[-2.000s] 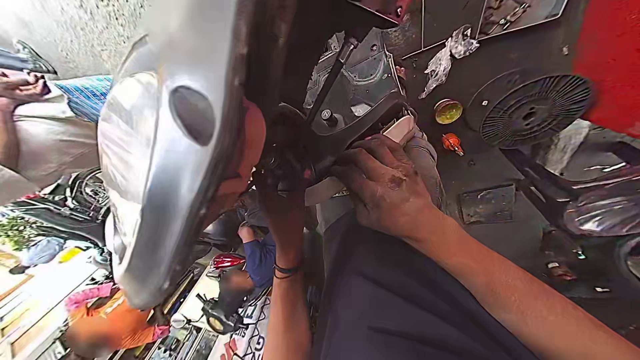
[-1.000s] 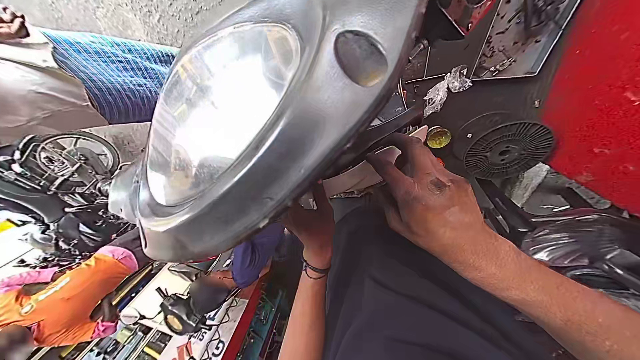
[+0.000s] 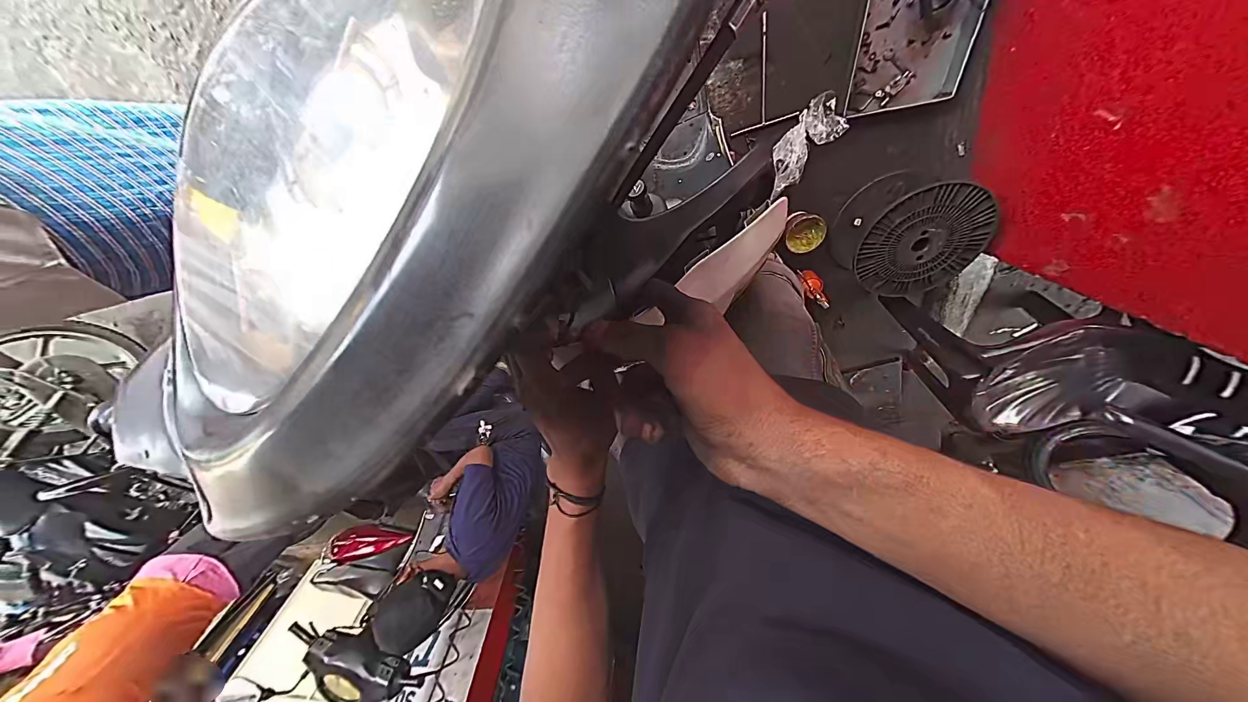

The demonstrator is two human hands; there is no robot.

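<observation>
A motorcycle headlight (image 3: 322,175) in a scuffed grey housing (image 3: 468,244) fills the upper left and middle. My left hand (image 3: 565,400), with a dark band at the wrist, reaches up behind the housing's lower right edge; its fingertips are in shadow. Close beside it, my right hand (image 3: 682,361) has bent fingers at the dark parts behind the headlight. Whether either hand grips something there cannot be told. A pale flat panel (image 3: 736,258) runs up and right from my right hand, below a black curved part (image 3: 697,219).
On the floor at right lie a round black slotted cover (image 3: 924,237), a yellow-filled lid (image 3: 805,232), an orange item (image 3: 813,287), crumpled plastic (image 3: 809,136) and a metal tray (image 3: 916,58). Black glossy bodywork (image 3: 1072,370) lies farther right. Other people (image 3: 497,517) are at lower left.
My right hand has left the pale panel, which it was touching before, and moved left, close to my left hand behind the headlight. The view has shifted.
</observation>
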